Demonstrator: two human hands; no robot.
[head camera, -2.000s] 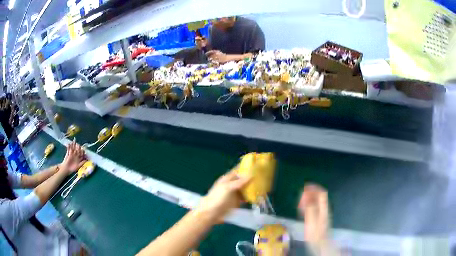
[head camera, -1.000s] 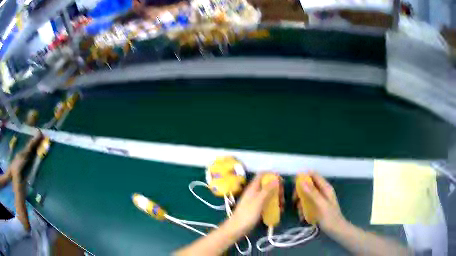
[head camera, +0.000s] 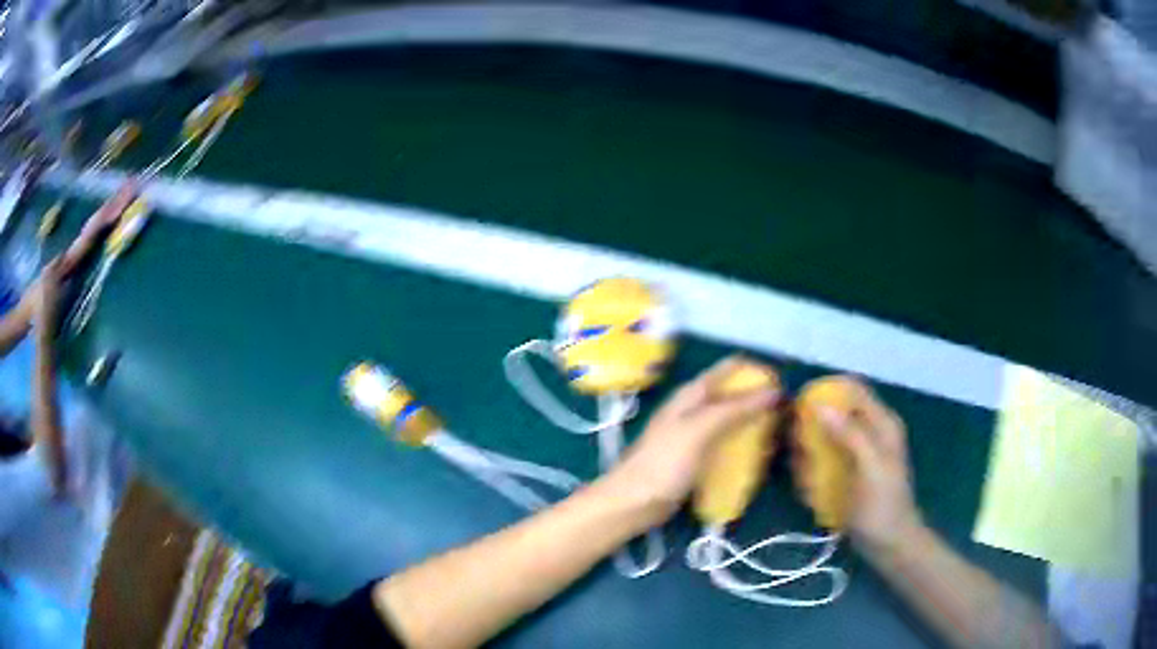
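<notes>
My left hand (head camera: 679, 437) holds an oblong yellow unit (head camera: 736, 463), plain side up, with a white cord at its lower end. My right hand (head camera: 875, 463) holds a second oblong yellow unit (head camera: 825, 469) close beside the first. Their white cords (head camera: 774, 583) lie looped on the green bench below. A round yellow unit (head camera: 615, 336) with blue and white patches lies left of my left hand, against the pale rail. A slim banded unit (head camera: 388, 403) lies further left, its cord running under my left forearm. The picture is somewhat blurred.
A pale metal rail (head camera: 482, 251) divides the green bench (head camera: 241, 368) from the belt. A yellow sheet (head camera: 1059, 475) lies at right, over a white sheet (head camera: 1091, 609). Another person's arm (head camera: 48, 342) and several yellow units are at far left. An open carton (head camera: 142, 558) stands at lower left.
Two seconds ago my left hand held a yellow item up and my right hand looked empty. Since one second ago both hands still hold a unit; the view has tilted and shows the carton.
</notes>
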